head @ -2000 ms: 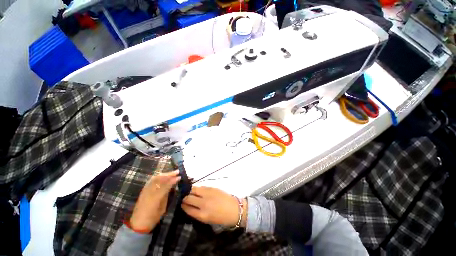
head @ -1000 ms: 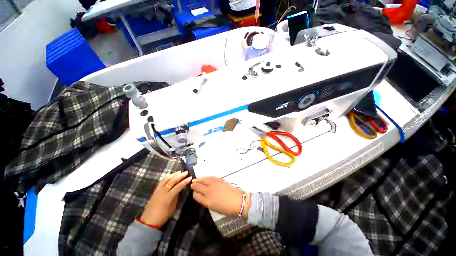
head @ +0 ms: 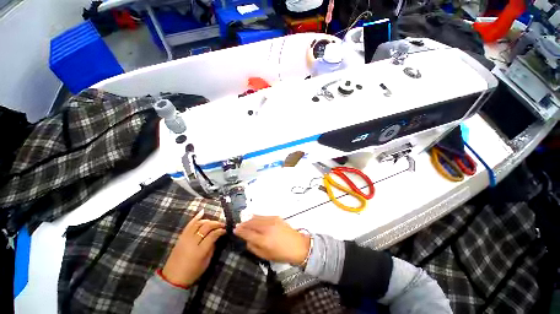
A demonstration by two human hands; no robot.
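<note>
A white sewing machine stands across the white table. Its presser foot area is at the left end of the head. A narrow black strip runs from the presser foot toward me, along the edge of a plaid garment piece. My left hand lies on the plaid cloth, its fingertips at the strip's left side. My right hand pinches the strip's right side, just in front of the presser foot. The fingertips of both hands are close together. The strip's lower part is hidden in dark cloth.
Scissors with red and yellow handles lie under the machine arm, near a small brown piece. A second pair of scissors lies at the right by a blue cord. More plaid cloth is at far left and lower right.
The camera view has shifted, so the machine appears further right. My hands have moved up close to the presser foot, and my left fingers are more spread than one second ago.
</note>
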